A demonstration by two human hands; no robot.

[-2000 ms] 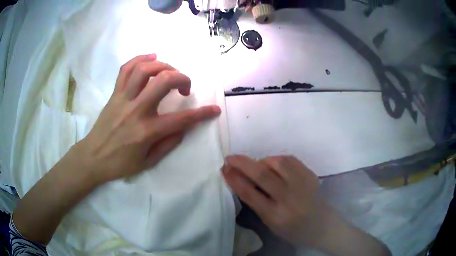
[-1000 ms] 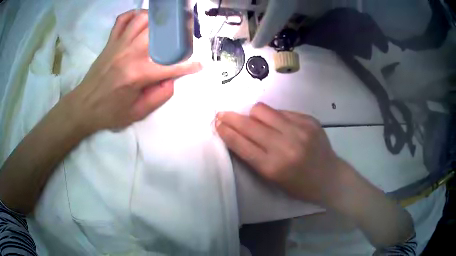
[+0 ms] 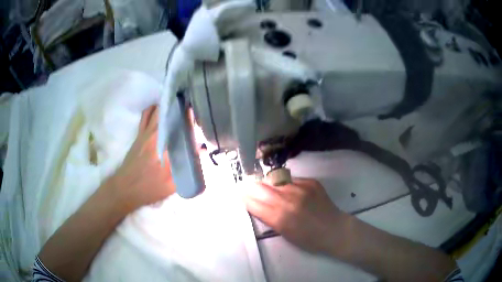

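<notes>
The white garment piece lies over the left of the table and runs under the brightly lit presser foot and needle. My left hand lies on the cloth left of the needle, partly hidden behind the blue-grey guard; its fingertips are hard to see. My right hand is just right of and below the needle, fingertips at the cloth's folded edge, partly washed out by glare. Whether its fingers pinch the edge cannot be told.
The pale machine head fills the top centre, with cream knobs on its side. Dark shears lie at the right of the white table. Heaped pale cloth is beyond the table's far left edge.
The view has tilted up, showing the whole machine head. The cloth edge and my right hand have moved up to the needle. My left hand is now left of the guard, partly behind it.
</notes>
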